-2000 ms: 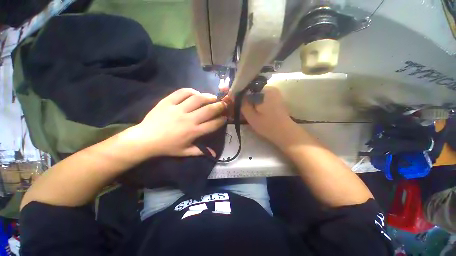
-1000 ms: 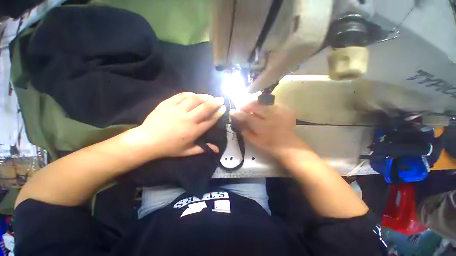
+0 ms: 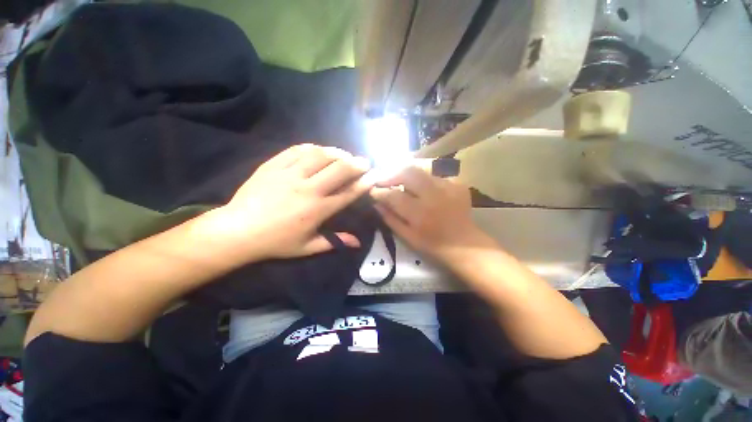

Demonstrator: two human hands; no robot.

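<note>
Black cloth (image 3: 173, 124) lies over olive-green cloth (image 3: 305, 37) on the left side of the sewing table. My left hand (image 3: 289, 202) presses on the black cloth, its fingertips at the needle area. My right hand (image 3: 429, 206) is just right of the needle, fingers pinched together at the cloth edge beside my left fingertips. A narrow black strip (image 3: 392, 264) loops down between my hands over the machine bed. The bright lamp of the sewing machine (image 3: 495, 74) washes out the needle and presser foot.
A blue item (image 3: 664, 280) and dark scraps (image 3: 660, 235) are bunched at the table's right end. A red stool (image 3: 651, 342) stands below them. Part of another person (image 3: 726, 350) shows at the right edge.
The machine head appears shifted right in the view. My right hand has drawn close to my left fingertips. The black strip's loop has become narrower since a second ago.
</note>
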